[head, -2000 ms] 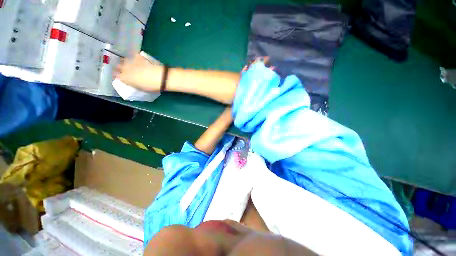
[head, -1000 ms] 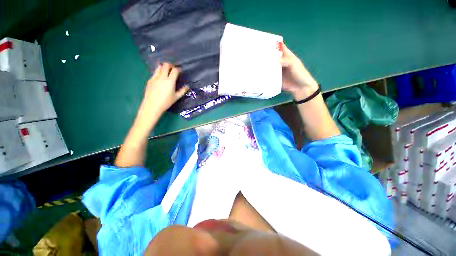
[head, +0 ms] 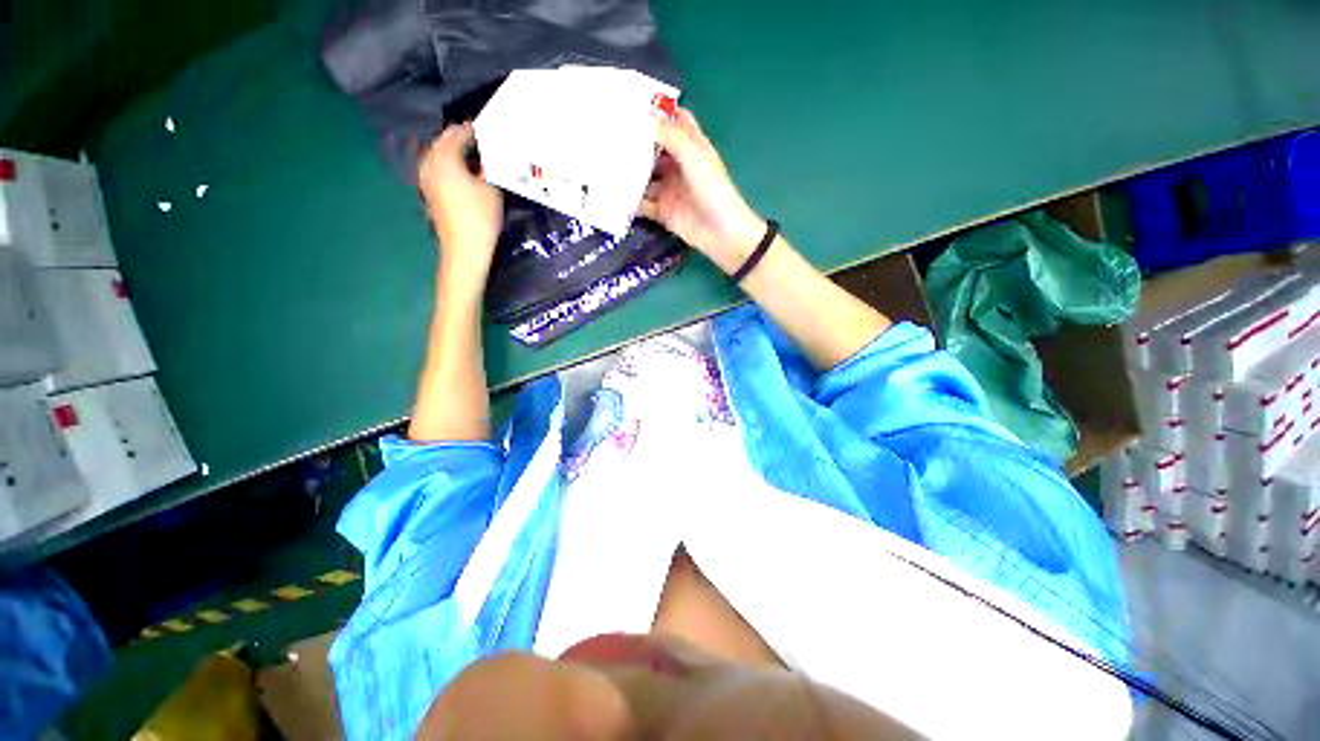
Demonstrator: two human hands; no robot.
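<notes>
A white product box (head: 572, 142) with a red corner label is held tilted over a dark poly mailer (head: 579, 275) on the bench. My right hand (head: 702, 191) grips the box at its right side. My left hand (head: 463, 188) is at the box's left edge, its fingertips closed on the dark plastic there; they also seem to touch the box. The mailer's white-printed edge shows below the box, near the bench's front edge. The box covers the mailer's middle, so how far it is inside is hidden.
White boxes (head: 102, 326) stand on the green bench (head: 927, 130) at the left. Small white scraps lie near them. At the right are a green plastic bag (head: 1013, 304) in a brown carton, a blue plastic object (head: 1223, 203) and massed box stacks (head: 1230, 449). A yellow sack (head: 210, 702) is at lower left.
The box has moved left from beside the mailer to over it, and has turned. My left hand has moved up to the box's left edge. The mailer is now crumpled.
</notes>
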